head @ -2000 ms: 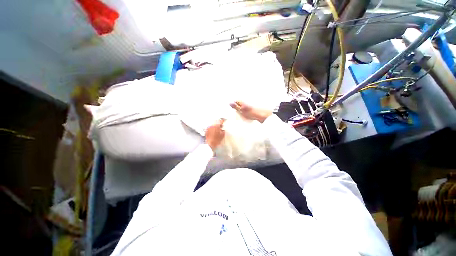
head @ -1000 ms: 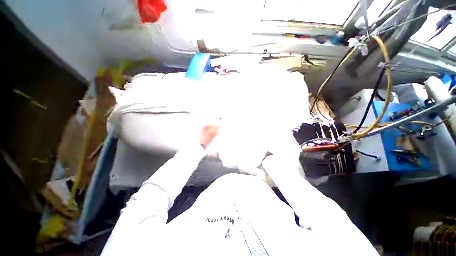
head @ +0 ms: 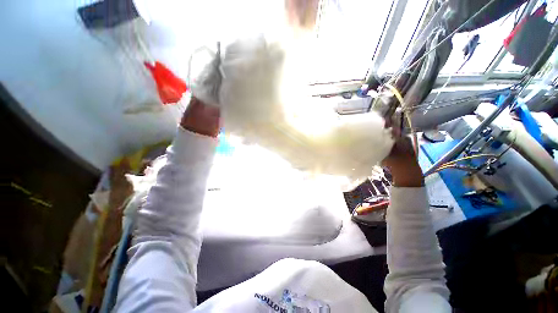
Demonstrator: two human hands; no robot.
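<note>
A white garment piece (head: 251, 92) is held up in the air above the ironing table, stretched between my two hands and glaring against the window light. My left hand (head: 202, 116) grips its left end; the fingers are hidden by the cloth. My right hand (head: 401, 153) grips its right end, lower down. The padded ironing table (head: 269, 223) is below, very overexposed, with a rounded front corner. The steam iron (head: 371, 209) with its orange handle rests at the table's right end, partly beside my right forearm.
A yellow hose (head: 401, 98) hangs near my right hand. A blue-topped stand (head: 460, 189) with metal parts is at the right. A red cloth (head: 165, 82) hangs on the left wall. Windows are behind. Bunched off-white cloth lies at the table's left end.
Both hands have risen from the table and moved apart, lifting the white piece with them. The view has tilted upward. More of the iron shows.
</note>
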